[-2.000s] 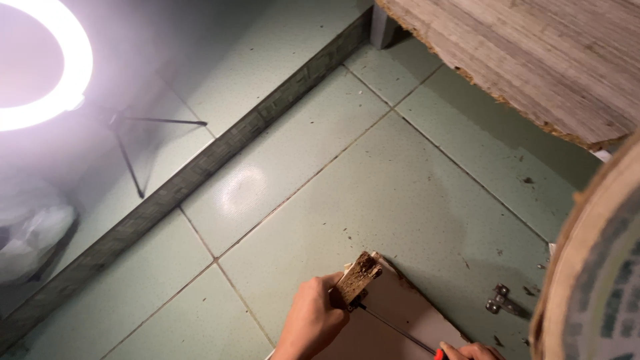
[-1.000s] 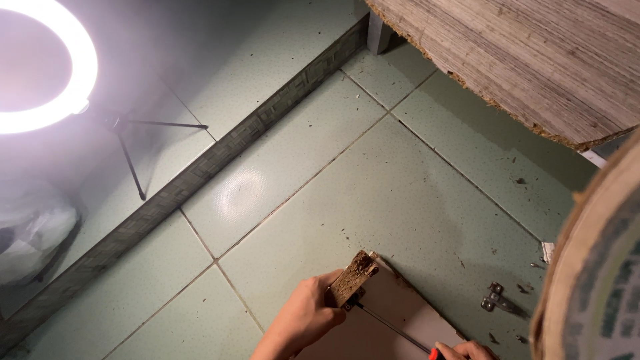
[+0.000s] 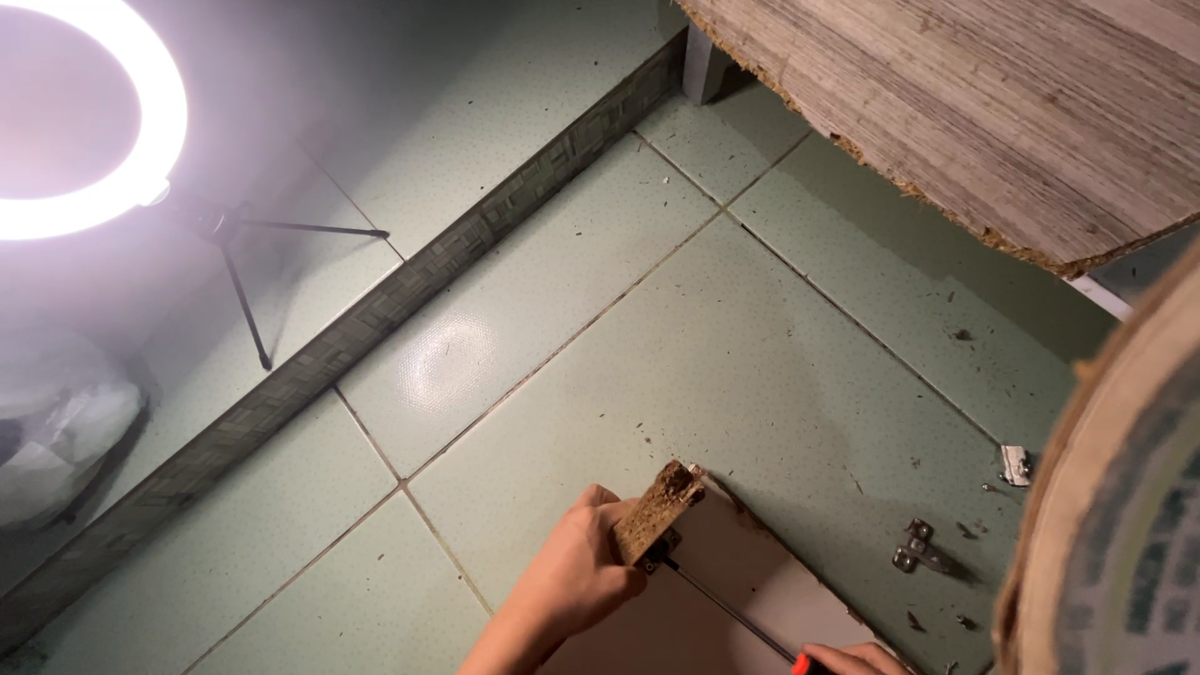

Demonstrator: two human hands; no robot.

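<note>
My left hand (image 3: 591, 567) grips a broken piece of particle board (image 3: 659, 514) with crumbly edges, over a white board panel (image 3: 656, 623). A small dark metal fitting (image 3: 656, 553) sits against the underside of the piece. My right hand (image 3: 858, 659), at the bottom edge, holds a screwdriver (image 3: 731, 614) by its red and black handle. The shaft runs up and left, its tip at the fitting. Part of my right hand is cut off by the frame. On the tiles to the right lies a metal cabinet hinge (image 3: 922, 547).
A lit ring light (image 3: 164, 103) on a tripod and a plastic bag (image 3: 66, 422) stand on the raised floor beyond a tiled step (image 3: 450, 258). A wood-grain board (image 3: 956, 103) with ragged edges overhangs the upper right. A large round object (image 3: 1059, 469) is close at right. Debris and a small white bracket (image 3: 1014, 465) lie nearby.
</note>
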